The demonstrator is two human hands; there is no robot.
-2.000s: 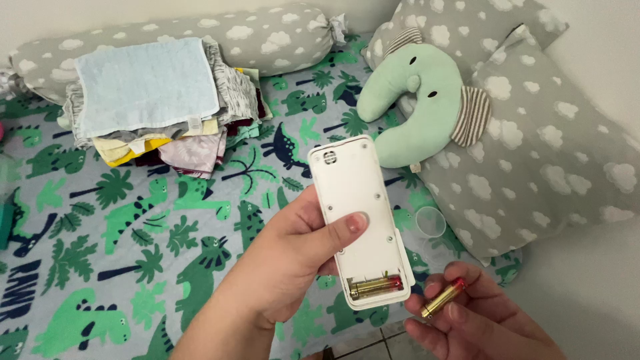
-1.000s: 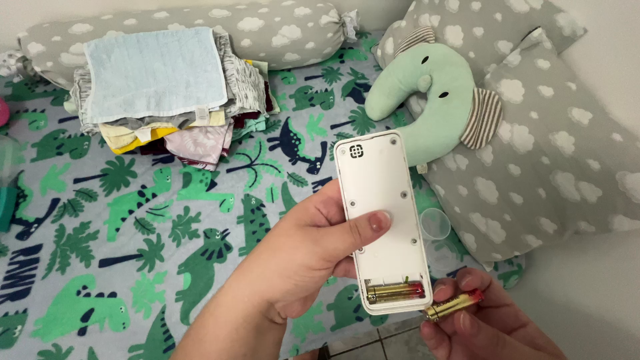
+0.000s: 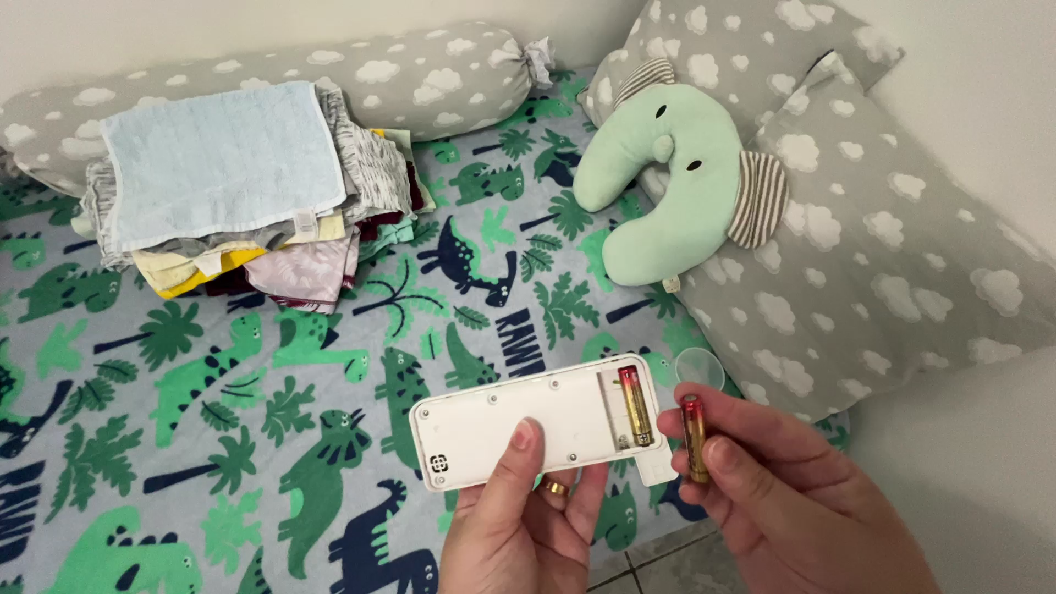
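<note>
My left hand holds a white plastic battery-powered device, its back facing up and its thumb side pressed by my thumb. The device lies nearly level, with its open battery compartment at the right end. One red and gold battery sits in that compartment, beside a bare slot. Just right of it, my right hand pinches another red and gold battery upright between thumb and fingers, apart from the device. A small white plastic piece shows below the compartment end; whether it is attached, I cannot tell.
A dinosaur-print sheet covers the bed. Folded cloths are stacked at the left before a cloud-print bolster. A green elephant neck pillow leans on cloud-print pillows. A clear round disc lies near the bed's edge, above floor tiles.
My left hand has turned the device from upright to nearly sideways, so the battery compartment now faces right. The battery in my right hand has tilted upright.
</note>
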